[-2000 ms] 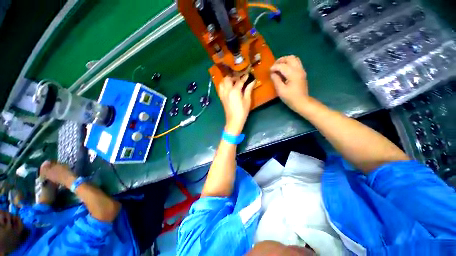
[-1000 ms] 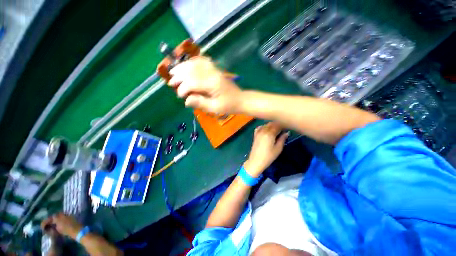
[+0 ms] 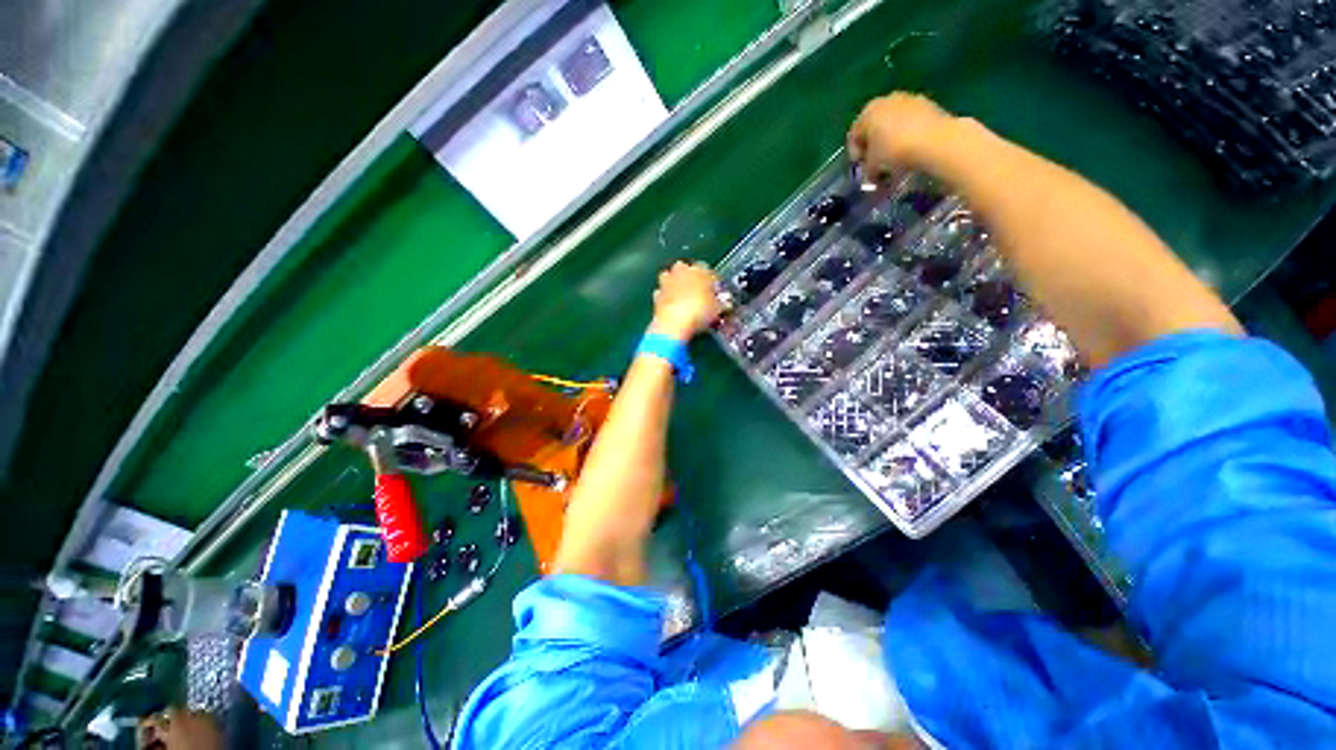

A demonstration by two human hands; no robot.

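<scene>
The clear blister tray (image 3: pixel 920 506) lies tilted across the bench, with rows of pockets holding black parts. My left hand (image 3: pixel 689 299) has its fingers closed at the tray's left corner. My right hand (image 3: pixel 897 138) has its fingers closed at the tray's far corner. The fingertips of both hands are partly hidden. The orange toggle press (image 3: pixel 506 413) stands left of my left forearm, which covers part of its base. Its red ribbed handle (image 3: pixel 397 516) points toward the blue box. Several small black round parts (image 3: pixel 469 557) lie loose between the press and the box.
A blue controller box (image 3: pixel 325 621) with a clear dispenser barrel (image 3: pixel 205 607) stands at lower left. Stacked trays (image 3: pixel 1216 88) lie at the upper right. Tubing crosses the green mat. A printed sheet (image 3: pixel 550 125) lies beyond the rail. Part of another person's hand (image 3: pixel 179 728) shows lower left.
My right hand has left the press handle and moved to the tray's far corner. My left hand has moved from the bench's near edge to the tray's left corner. The view has swung right.
</scene>
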